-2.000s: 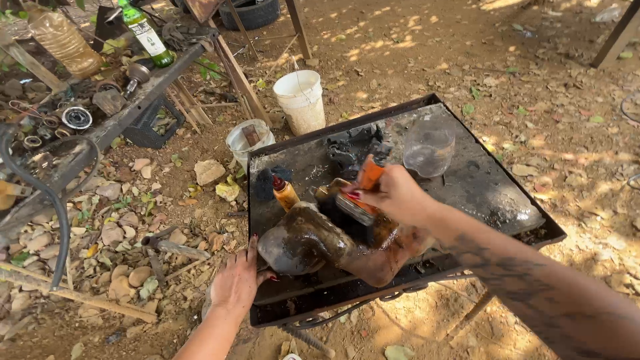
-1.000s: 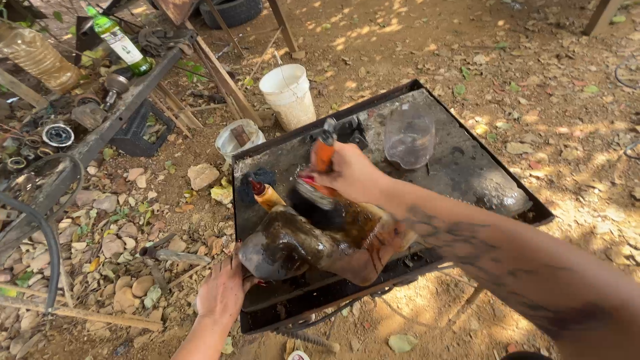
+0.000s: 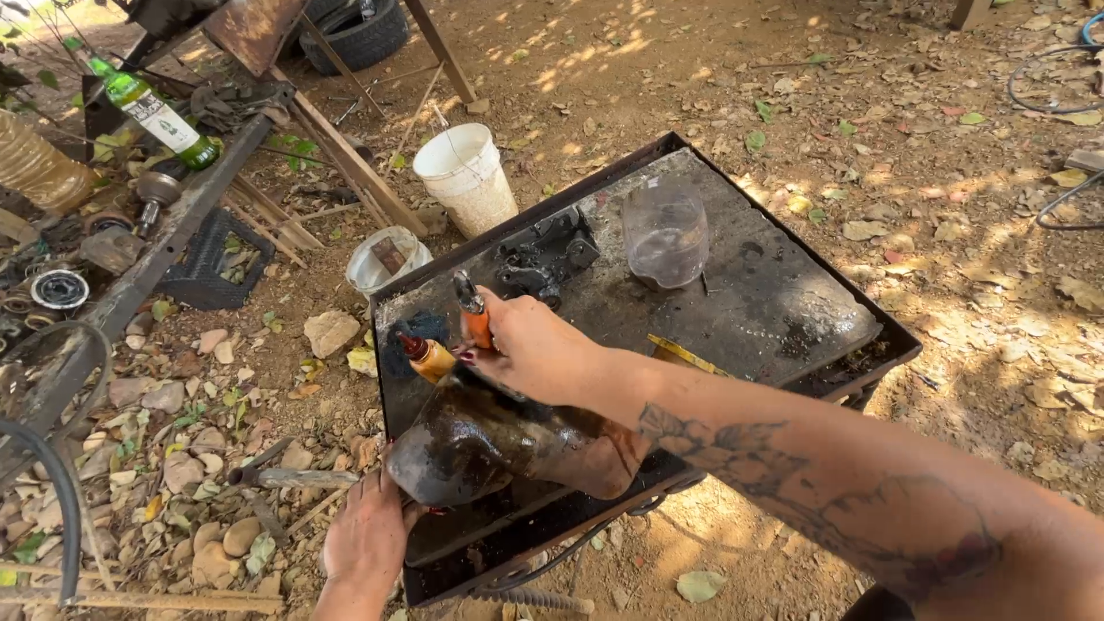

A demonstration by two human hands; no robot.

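Observation:
My right hand is closed around the orange handle of a tool with a metal hanging end; its working end is hidden behind the hand. Below it lies an oily, curved metal part, perhaps an engine oil pan, wet and dark on top. My left hand rests against the part's left end at the tray's edge, the fingertips partly hidden beneath it. A small amber bottle with a dark red nozzle leans just behind the part. All this is on a black metal tray table.
A dark metal casting and a cut clear plastic container sit at the tray's back. Two white buckets stand beyond its rim. At left, a bench carries a green glass bottle and greasy parts. Stones cover the ground.
My right hand and the orange-handled tool have shifted over the metal part, the handle now more upright than two seconds ago. My left hand has stayed at the part's left end.

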